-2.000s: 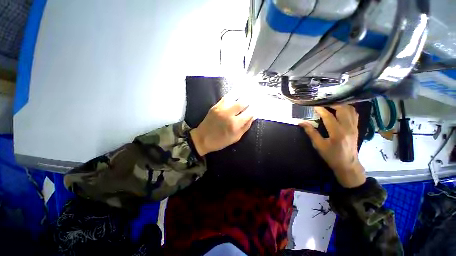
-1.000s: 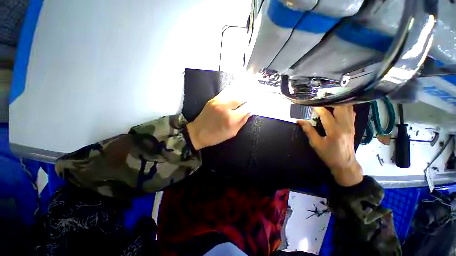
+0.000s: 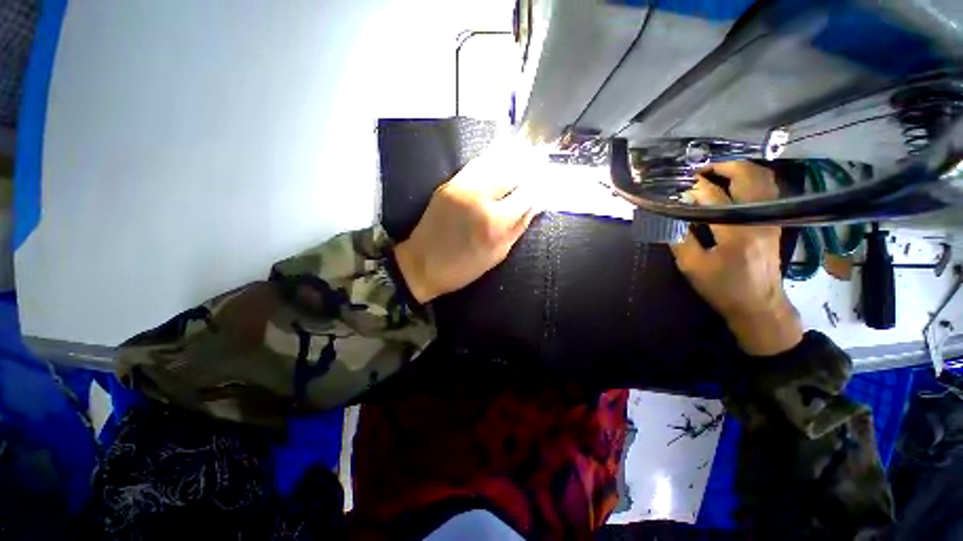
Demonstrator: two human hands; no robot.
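A black garment panel (image 3: 591, 296) lies on the table under the sewing machine head (image 3: 602, 74) and hangs over the front edge. Dotted seam lines run down it. My left hand (image 3: 465, 232) presses flat on the panel, left of the brightly lit needle area (image 3: 565, 159); its fingertips are lost in glare. A small grey ribbed piece (image 3: 659, 226) lies right of the needle area. My right hand (image 3: 744, 248) is at the right side, thumb by the ribbed piece, fingers bent up near the machine's underside and partly hidden by a curved shiny bar. Its exact hold is unclear.
Scissors with green handles (image 3: 808, 254) lie right of my right hand. A black-handled screwdriver (image 3: 876, 285) lies beside them. A bent wire guide (image 3: 458, 79) stands left of the head. Thread clippings lie on a white board (image 3: 676, 465) below. Blue crates stand under the table edge.
My right hand has moved right and its fingers have lifted towards the machine's underside. My left hand stays on the panel. The camera view has shifted slightly.
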